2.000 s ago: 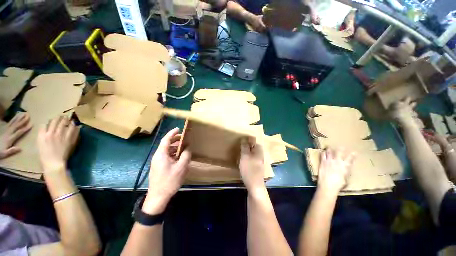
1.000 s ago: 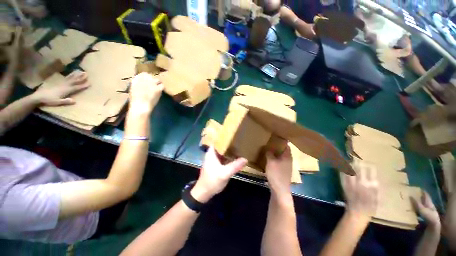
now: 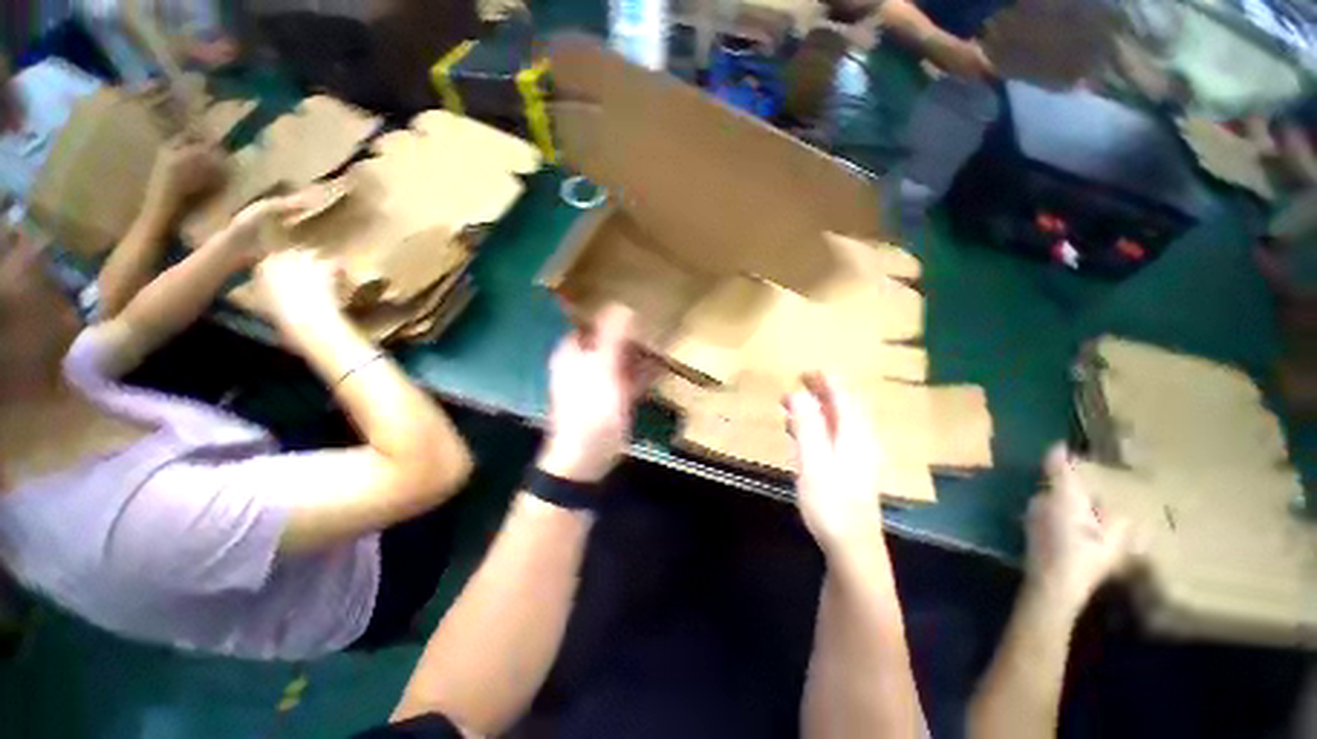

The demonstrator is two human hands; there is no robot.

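A folded mailer box (image 3: pixel 636 282) is above the bench at the left of the stack, its large lid panel (image 3: pixel 715 159) standing up and slanting to the right. My left hand (image 3: pixel 595 390), with a black wristband, holds the box at its near side; the fingertips are blurred. My right hand (image 3: pixel 833 440) is off the box, its fingers apart, over the near part of the stack of flat box blanks (image 3: pixel 903 412). The box and lid hide part of the stack.
A person at the left handles blanks beside a stack (image 3: pixel 448 159). Another hand (image 3: pixel 1076 527) touches the stack at the right (image 3: pixel 1199 433). A black box with red knobs (image 3: pixel 1076 188) stands behind. The bench edge (image 3: pixel 722 474) runs below my hands.
The box has moved left with my left hand, and its lid stands behind it. My right hand has let go of it. The view has turned left. The left neighbour now handles a blank.
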